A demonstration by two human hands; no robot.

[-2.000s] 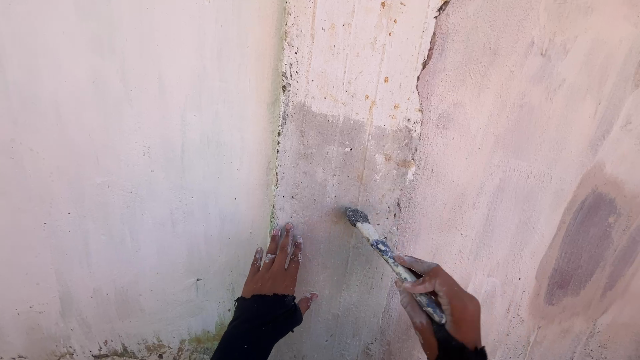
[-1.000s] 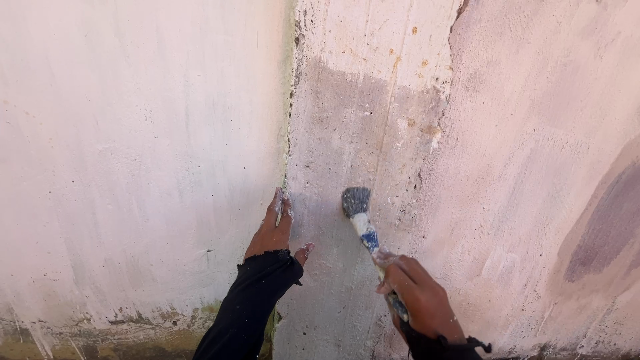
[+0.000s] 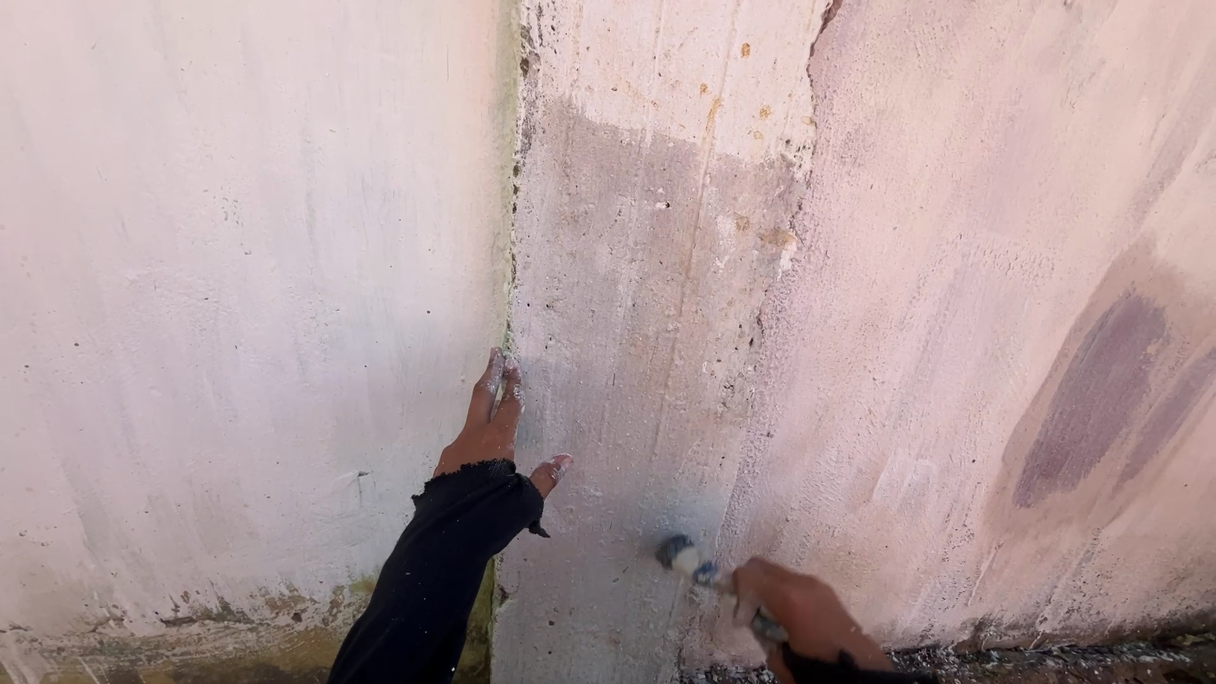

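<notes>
My right hand grips the handle of a paint-stained brush, low on the protruding concrete pillar. The brush's dark bristles point left, against or just off the surface; blur hides which. My left hand, with pale specks on the fingers and a frayed black sleeve, rests at the pillar's left edge. Its fingers point up along the corner and its thumb lies toward the pillar face. The pillar is greyish and damp-looking below a paler upper part.
A pale wall runs to the left, with greenish, flaking paint at its base. At the right, a pinkish wall bears a dark purple patch. Debris lies along the ground at the lower right.
My right hand has carried the brush downward along the pillar. My left hand has stayed at the pillar's left edge, its fingers closer together than two seconds ago.
</notes>
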